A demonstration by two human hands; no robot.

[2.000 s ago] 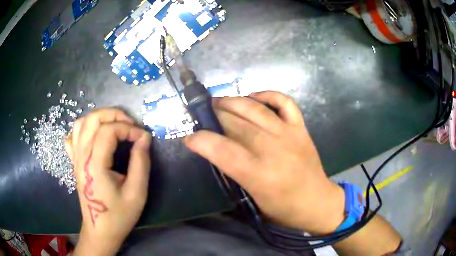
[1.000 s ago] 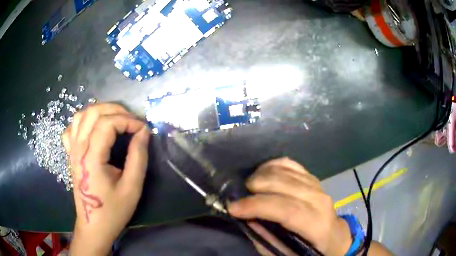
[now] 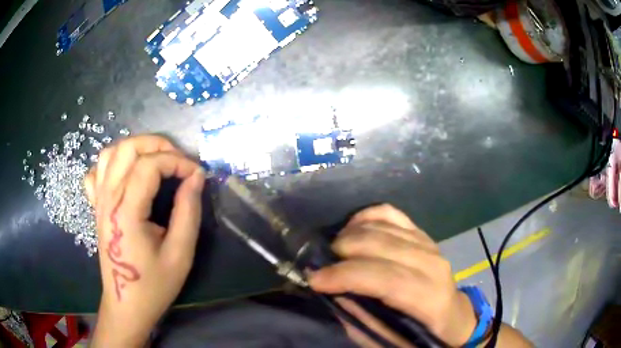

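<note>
A blue circuit board lies flat on the dark green mat in the middle, partly washed out by glare. My left hand is at the board's left end, thumb and forefinger pinched together; whether a small part is between the fingertips cannot be seen. My right hand holds a black soldering iron. Its barrel and the thin feed tube point up-left, with the blurred tip at the board's lower left corner near my left fingertips. A heap of tiny clear-silver components lies left of my left hand.
Overlapping blue boards lie at the upper middle, and another board at the upper left. A pale spool with an orange-red band stands at the upper right. Black cables loop down the right. A blue wrist strap is on my right wrist.
My right hand has drawn back down and right, and the iron's tip has come from above the upper boards to the middle board's lower left corner. My left hand has barely moved.
</note>
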